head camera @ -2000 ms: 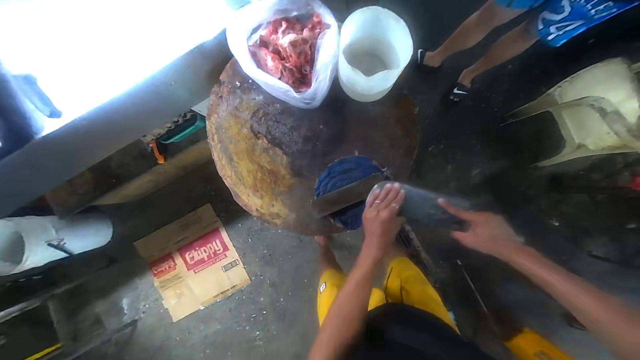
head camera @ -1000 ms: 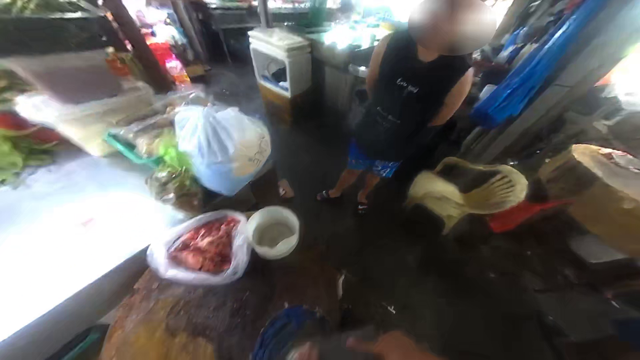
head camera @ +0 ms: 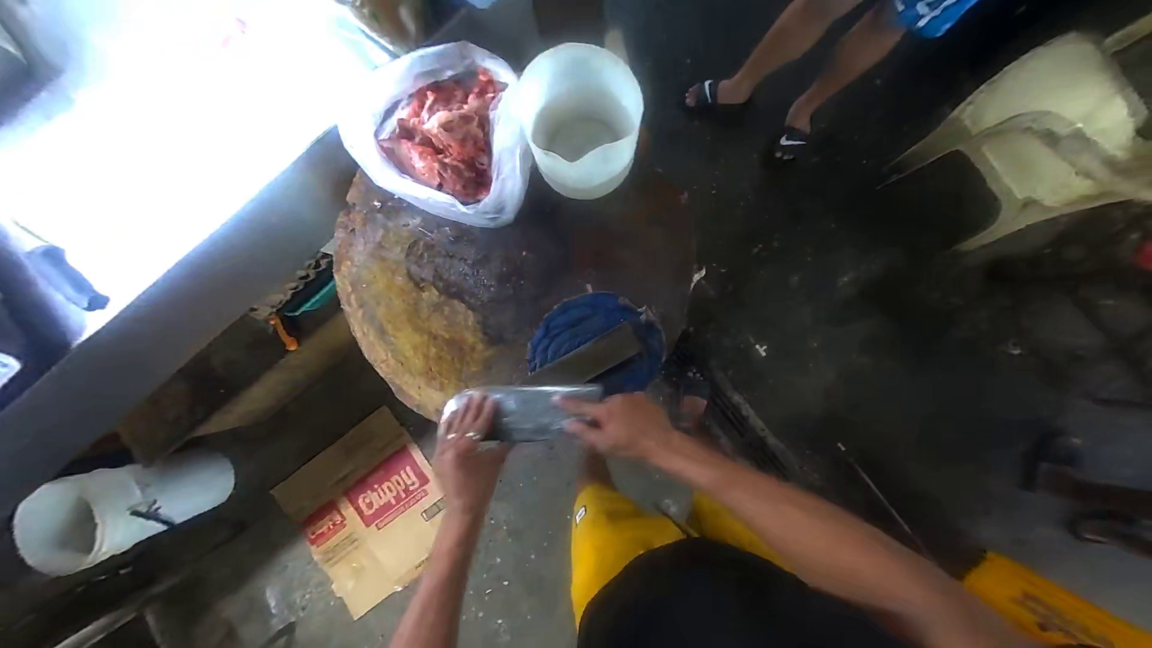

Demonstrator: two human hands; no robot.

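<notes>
A wide metal blade, seemingly a cleaver's, lies level between my hands at the near edge of a round wooden chopping block. My left hand grips its left end with the fingers over the face. My right hand is at its right end, the fingers closed there; the handle is hidden. Just beyond, a grey rectangular sharpening stone rests slantwise on a folded blue cloth. At the block's far side stand an open plastic bag of raw meat and a white plastic container.
A bright white counter runs along the left. Flattened cardboard and a white bucket lie at lower left. A person's sandalled feet are at the back, and a cream plastic chair stands at right.
The blade has moved left from beside the stone to the block's near edge since two seconds ago. The view swung up and back down.
</notes>
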